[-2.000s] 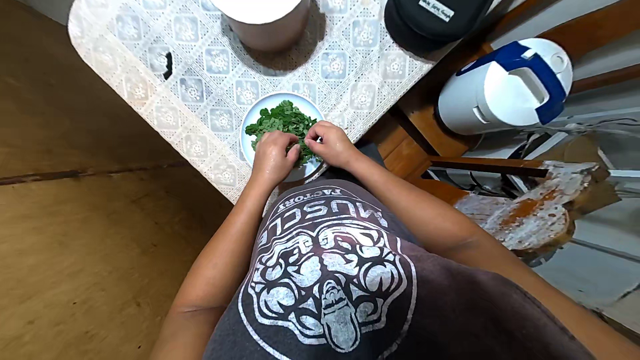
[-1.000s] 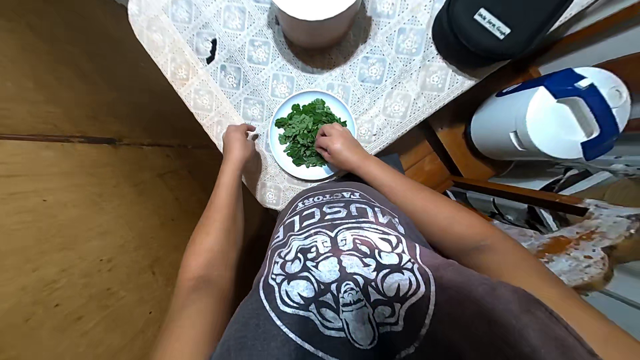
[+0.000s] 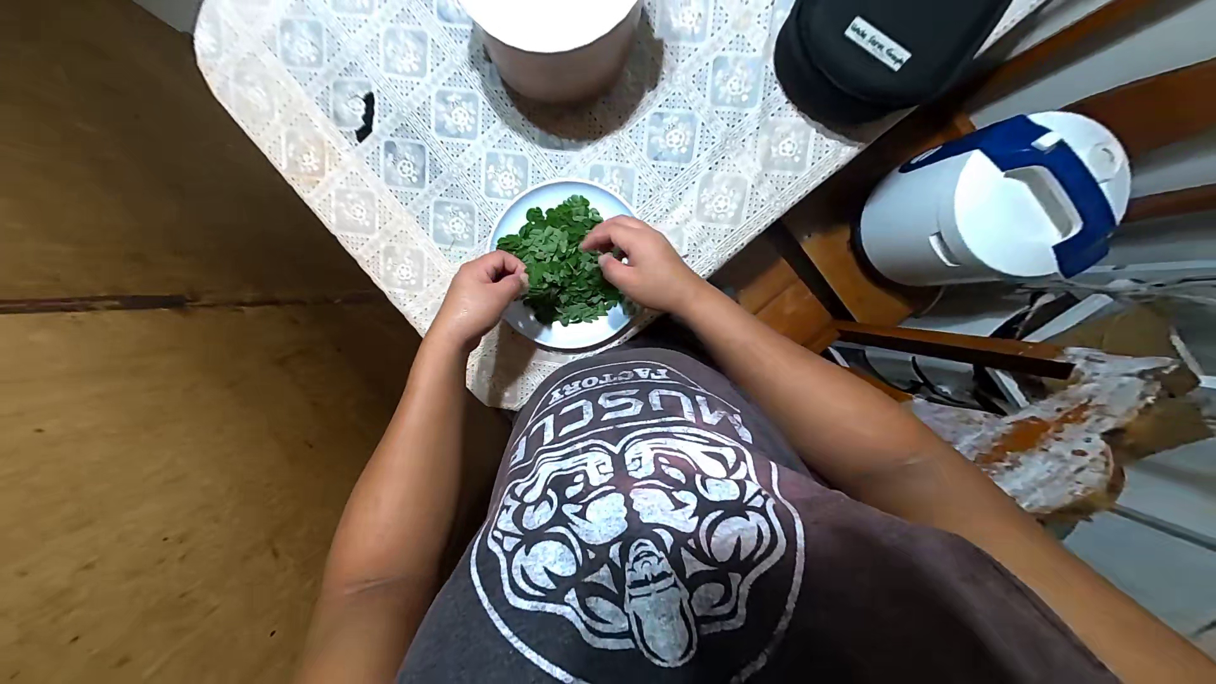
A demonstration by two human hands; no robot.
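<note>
A white plate [image 3: 551,334] bears a heap of small green leaves [image 3: 560,261] near the corner of the table. At the plate's left rim is my left hand [image 3: 483,293], its thumb and forefinger brought together; whether something thin is between them cannot be told. My right hand [image 3: 646,261] hovers over or touches the right side of the heap, fingers curled and thumb apart, with nothing plainly held.
Beyond the plate a round white container [image 3: 568,57] stands on the patterned tablecloth [image 3: 456,223]. A black zip case [image 3: 855,57] lies at the back right. Right of the table are a white and blue thermos-like jug [image 3: 988,204] and wooden furniture bars [image 3: 950,350].
My left hand was off the plate's left side a second ago and is now at its rim. My right hand's fingers, down in the leaves then, are now more spread.
</note>
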